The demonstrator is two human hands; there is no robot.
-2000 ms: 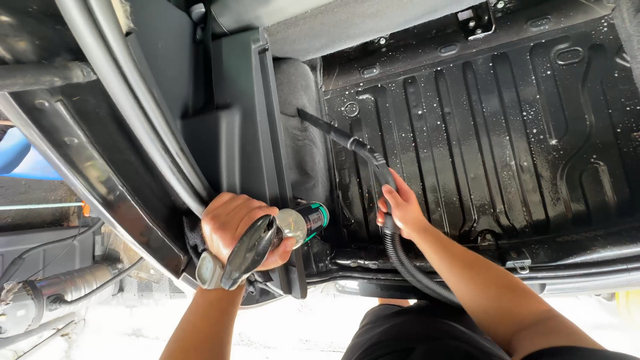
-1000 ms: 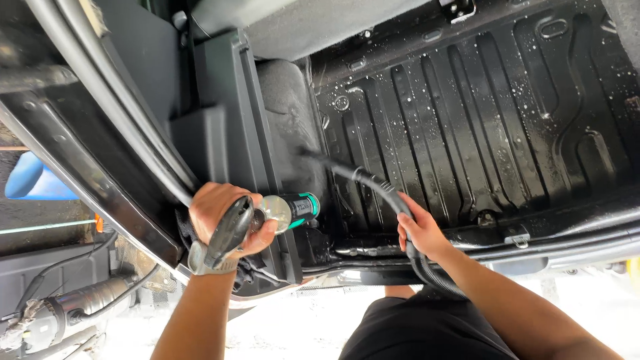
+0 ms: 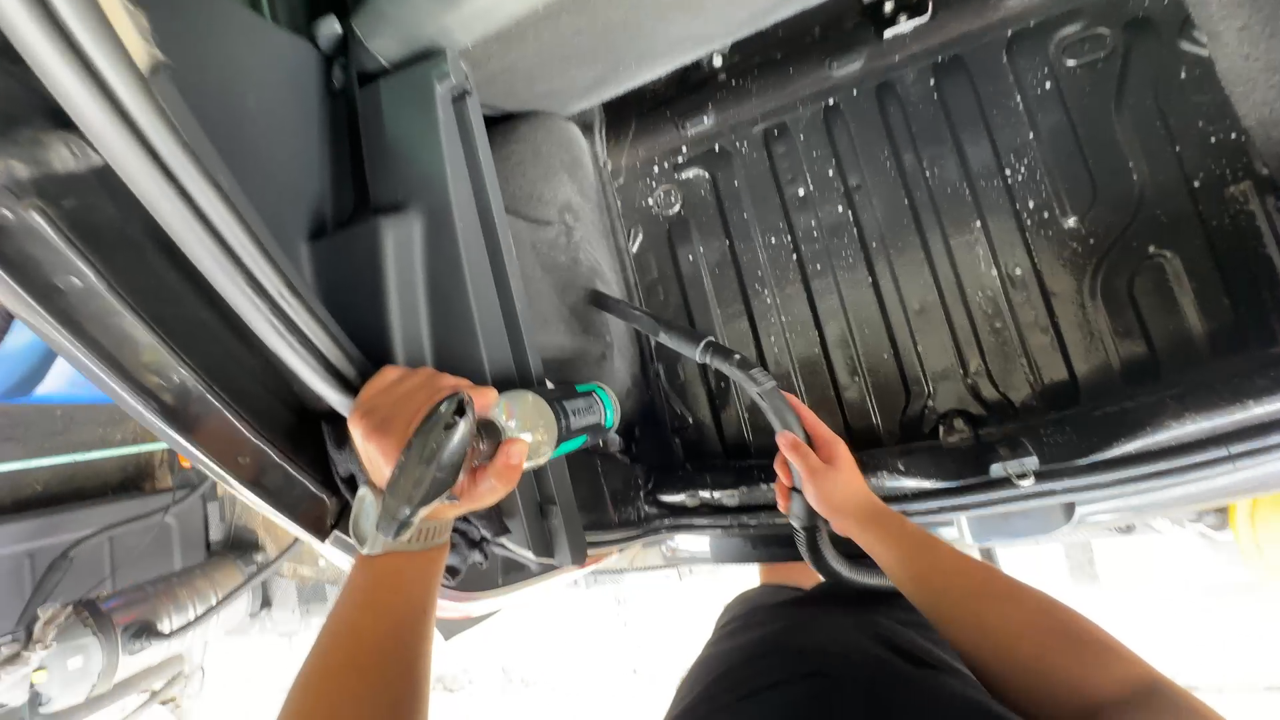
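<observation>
My left hand [image 3: 430,440] is closed around the neck of a handheld tool, possibly a cordless work light or inspection lamp [image 3: 555,420], with a clear rounded section and a black and green end aimed right. A dark handle-like part overlaps the wrist. My right hand [image 3: 820,465] grips a black vacuum hose [image 3: 745,375] by its curved wand. The narrow nozzle tip [image 3: 605,300] lies at the grey carpeted side trim [image 3: 560,230]; whether it touches cannot be told.
Ribbed black metal floor [image 3: 900,260] with pale specks and wet-looking shine spans the right. Below it runs the door sill [image 3: 1100,450]. Rubber door seals [image 3: 200,190] and a dark plastic panel [image 3: 420,170] border the left. A metal cylinder [image 3: 170,610] with cables stands outside at lower left.
The nozzle has shifted slightly on the grey trim, and the hose lies at a somewhat different angle. Both hands keep their holds.
</observation>
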